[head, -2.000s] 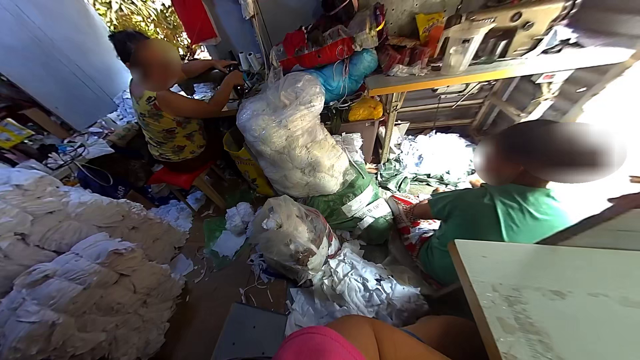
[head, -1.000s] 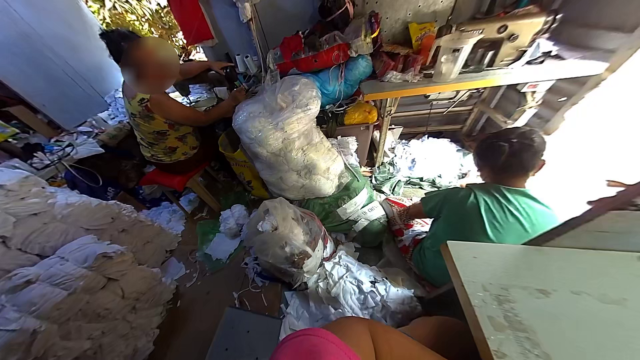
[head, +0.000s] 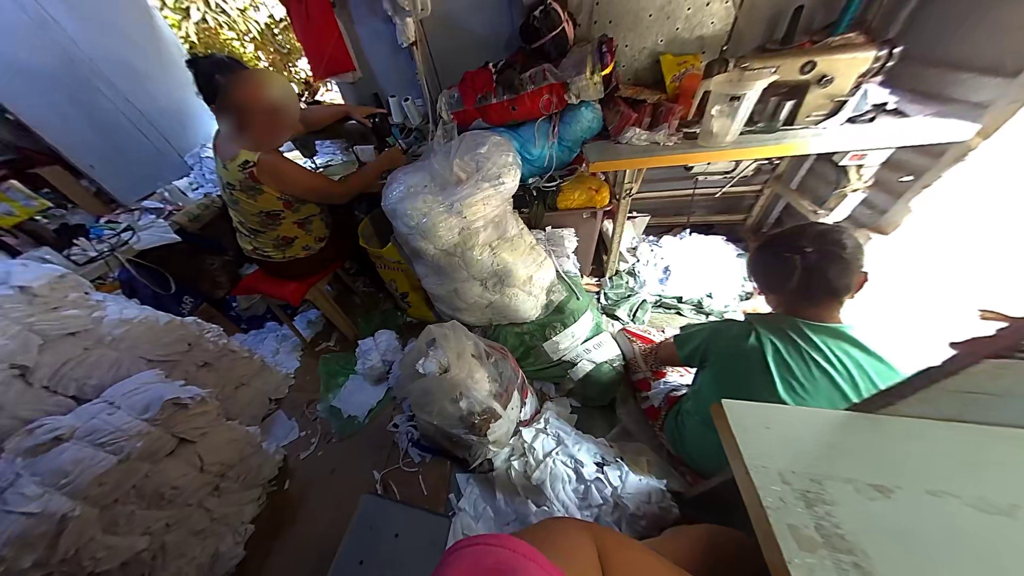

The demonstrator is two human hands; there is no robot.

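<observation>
Neither my left hand nor my right hand is in the head view. At the bottom edge show my bare legs (head: 608,548) and a piece of bright pink cloth (head: 500,556). Just beyond them a heap of white fabric pieces (head: 568,472) spreads over the floor. Touching the heap is a clear plastic bag (head: 460,384) with pale scraps in it. Behind stand a large, full transparent sack (head: 472,240) and a green sack (head: 560,328) with printed white strips.
On the left rises a big pile of off-white cloth bundles (head: 120,416). A person in a floral top (head: 272,208) sits on a stool, hands at a machine. Another in a green shirt (head: 776,368) sits at right. A pale tabletop (head: 872,480) juts in; a sewing machine (head: 824,80) stands behind.
The person in green has turned the head away, towards the back of the room.
</observation>
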